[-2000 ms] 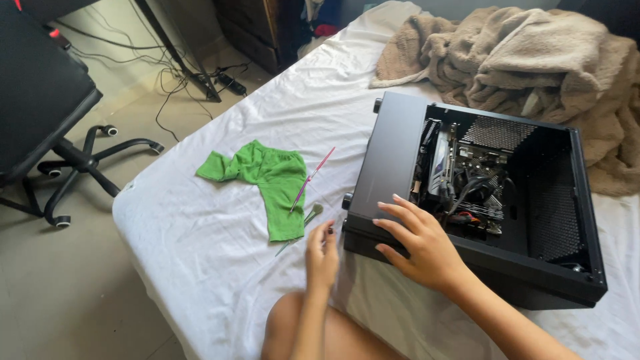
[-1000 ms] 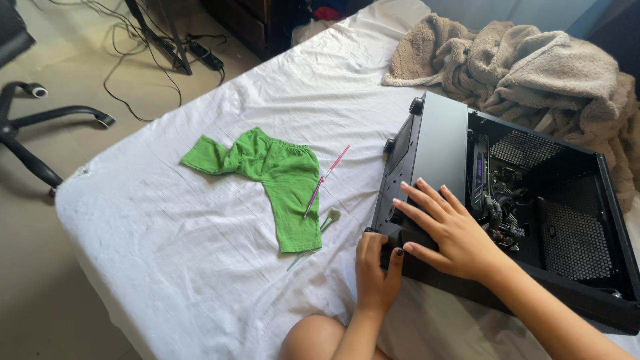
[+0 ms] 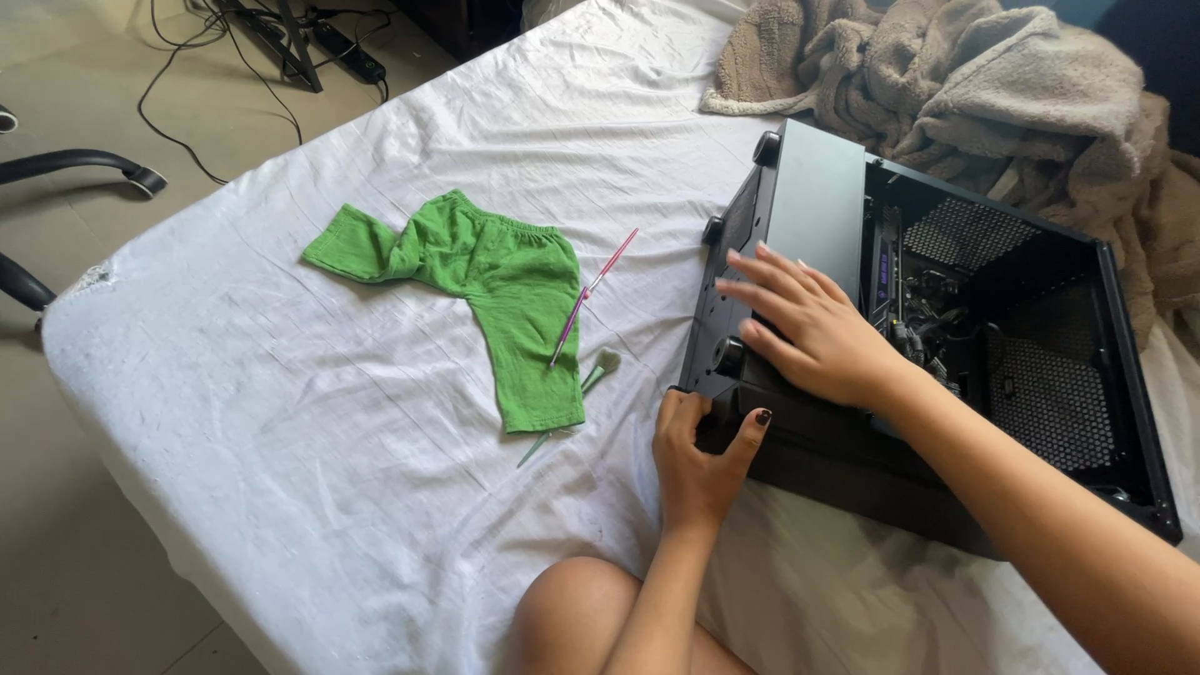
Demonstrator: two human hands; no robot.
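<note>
A black computer case (image 3: 937, 478) lies on the bed at the right, its side open over a graphics card (image 3: 883, 267), cables and perforated panels. My left hand (image 3: 698, 450) grips the case's near left corner, thumb on one side and fingers curled over the edge. My right hand (image 3: 806, 328) rests spread over the grey power-supply cover, beside a round foot of the case. Left of the case lie green cloth shorts or trousers (image 3: 525, 281), with a thin pink and purple brush (image 3: 586, 295) across one leg. A green-handled makeup brush (image 3: 592, 378) lies partly under the same leg.
The white bed sheet (image 3: 309, 450) lies under everything. A crumpled brown fleece blanket (image 3: 1012, 84) borders the case at the back right. Black cables and a power strip (image 3: 349, 52) are on the floor, near the legs of an office chair (image 3: 75, 164).
My left hand has moved from beside the case onto its near corner, where it now grips. The case has tilted or turned, showing more of its foot side. The view has shifted.
</note>
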